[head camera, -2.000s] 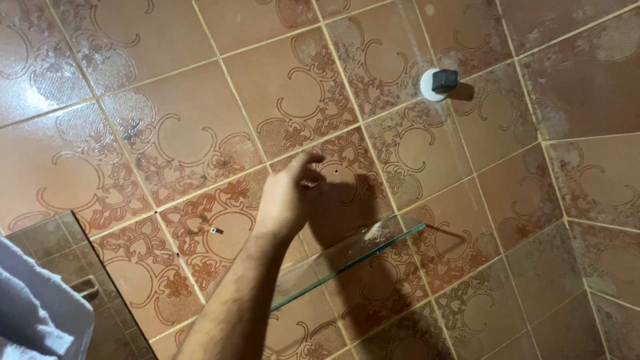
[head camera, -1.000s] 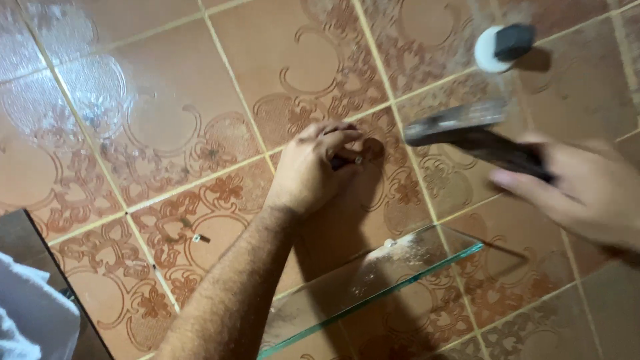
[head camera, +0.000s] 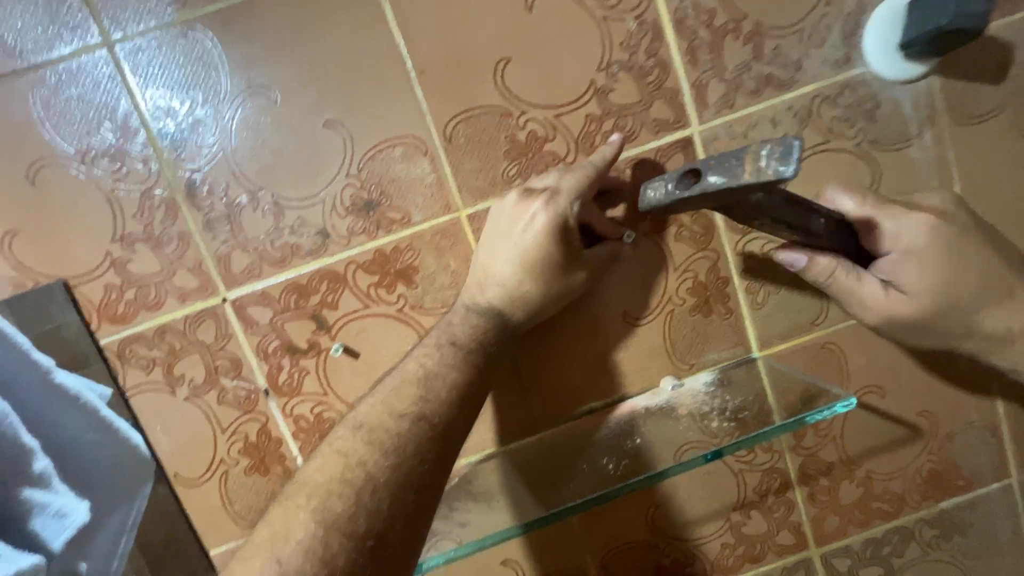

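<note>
My left hand (head camera: 544,240) is at the tiled wall (head camera: 384,264), pinching a small wall plug or screw (head camera: 629,236) at its end between thumb and fingers, one finger stretched out. My right hand (head camera: 920,264) grips the dark handle of a hammer (head camera: 720,174); its worn metal head is just right of my left fingertips, apart from the small piece. A similar small fastener (head camera: 344,350) sticks out of the wall left of my forearm. How deep the held piece sits in the wall cannot be told.
A glass shelf (head camera: 640,472) with pale dust on it juts from the wall below my hands. A black knob on a white round base (head camera: 896,40) is at the upper right. At the lower left are a mirror's edge (head camera: 120,384) and a light cloth (head camera: 56,456).
My right hand came into view with the hammer after the first frame. My left hand has stayed at the same tile, one finger now extended. The view has moved closer to the wall.
</note>
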